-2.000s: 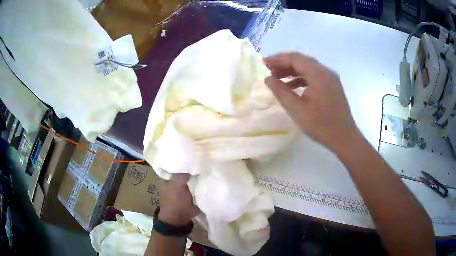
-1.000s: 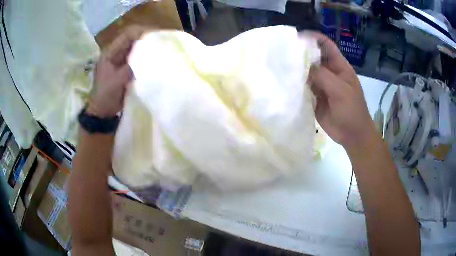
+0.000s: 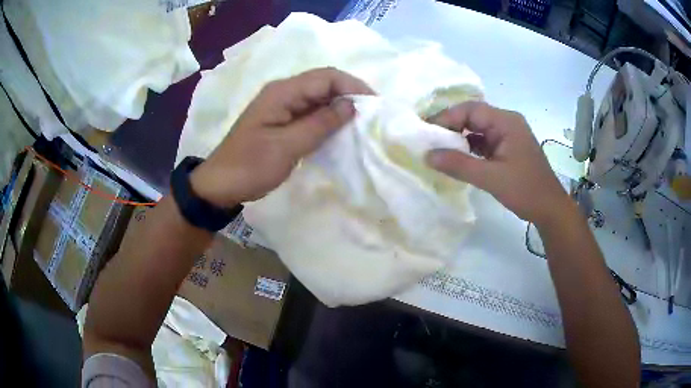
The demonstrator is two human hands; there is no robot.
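A cream garment piece (image 3: 348,250) lies bunched over the front edge of the white table (image 3: 500,265), in the middle of the view. My left hand (image 3: 292,125), with a dark band on the wrist, pinches a fold of the garment between thumb and fingers near its centre. My right hand (image 3: 492,155) grips another fold at the garment's right side, thumb below and fingers above. The cloth between the hands is gathered into creases. The fingertips are partly hidden in the fabric.
A white sewing machine (image 3: 636,136) stands at the right, with dark snips (image 3: 623,288) and a slim white pen (image 3: 671,265) near it. Cream garments (image 3: 98,61) lie at the upper left. Cartons (image 3: 227,288) and more cream cloth (image 3: 189,345) are below left.
The garment was held up spread between both hands a second ago. It is now lowered onto the table edge and bunched, and both hands have moved closer together.
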